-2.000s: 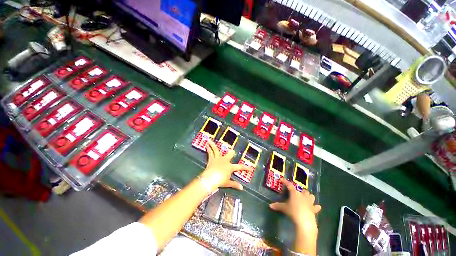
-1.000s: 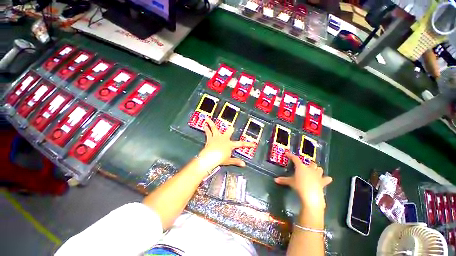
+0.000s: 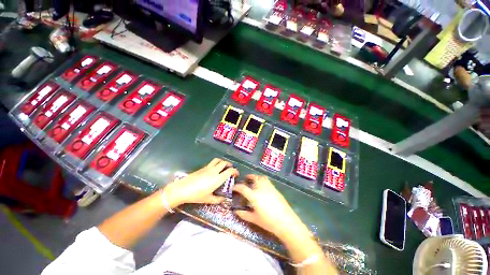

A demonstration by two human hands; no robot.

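Observation:
The clear blister tray (image 3: 352, 197) lies in front of me. Its near row holds several red keypad phones (image 3: 274, 150) face up with yellow-edged screens; one screen looks pale. Its far row holds red phones (image 3: 293, 109) face down. My left hand (image 3: 210, 181) is at the bench's near edge with its fingers around a small dark block (image 3: 228, 187). My right hand (image 3: 263, 203) is just right of it, fingers curled over another dark block (image 3: 240, 202). The fingers partly hide both blocks.
A full tray of face-down red phones (image 3: 102, 149) lies at left. At right are a smartphone (image 3: 394, 219), a crumpled wrapper (image 3: 424, 211), a second phone (image 3: 445, 225), a cream fan (image 3: 450, 258) and another tray (image 3: 473, 217). A monitor (image 3: 174, 16) and grey post (image 3: 430, 136) stand beyond.
Both hands have moved off the near row of phones, back to the dark blocks at the near edge. The fourth phone's screen now looks pale instead of dark.

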